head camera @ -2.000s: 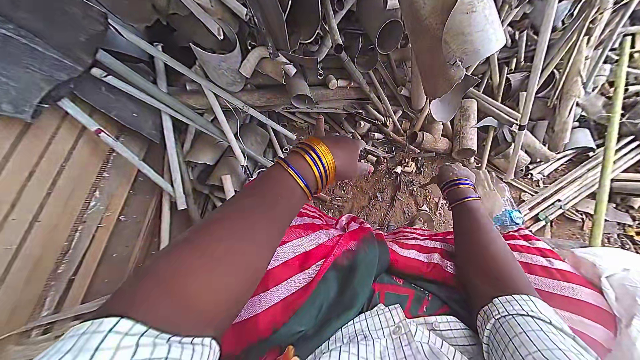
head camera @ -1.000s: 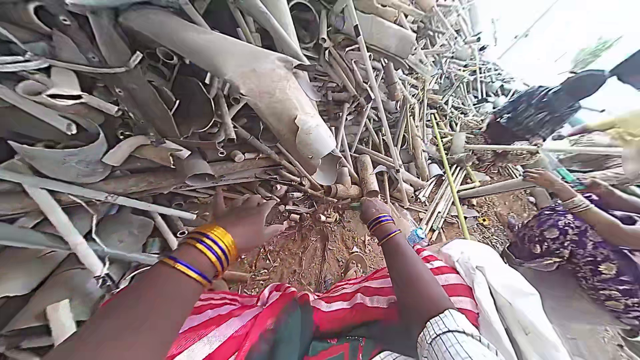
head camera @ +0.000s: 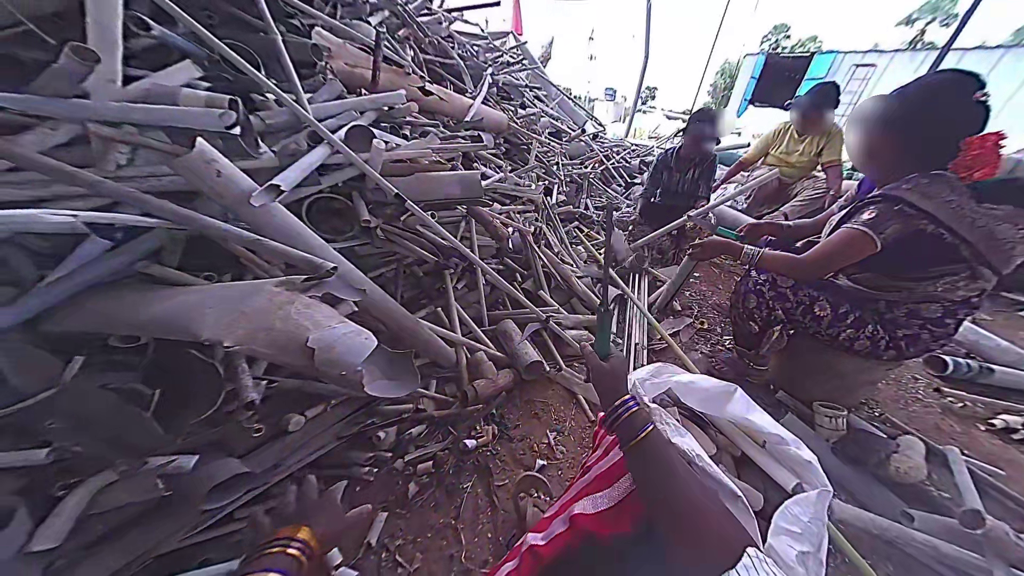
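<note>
My right hand [head camera: 608, 372], with dark bangles at the wrist, grips the green handle of a long dark blade [head camera: 606, 308] that points up, possibly a saw or large knife. Low in the view, my left hand [head camera: 312, 512] is blurred, its fingers spread over the debris, and it seems to hold nothing. Ahead of it lie a broken wide pipe [head camera: 216, 316] with a torn end and a long grey pipe [head camera: 320, 256]. A short pipe piece [head camera: 520, 350] rests just left of my right hand.
A large heap of scrap pipes [head camera: 448, 120] rises ahead and left. A white sack [head camera: 800, 456] holding pipe pieces stands beside my right arm. A co-worker [head camera: 864, 272] squats at the right holding a pipe [head camera: 704, 208] and a green-handled tool. Two more people sit farther back.
The view has swung far up and to the right, bringing the co-workers into sight. My right hand now shows a raised blade. My left hand sits lower in the view.
</note>
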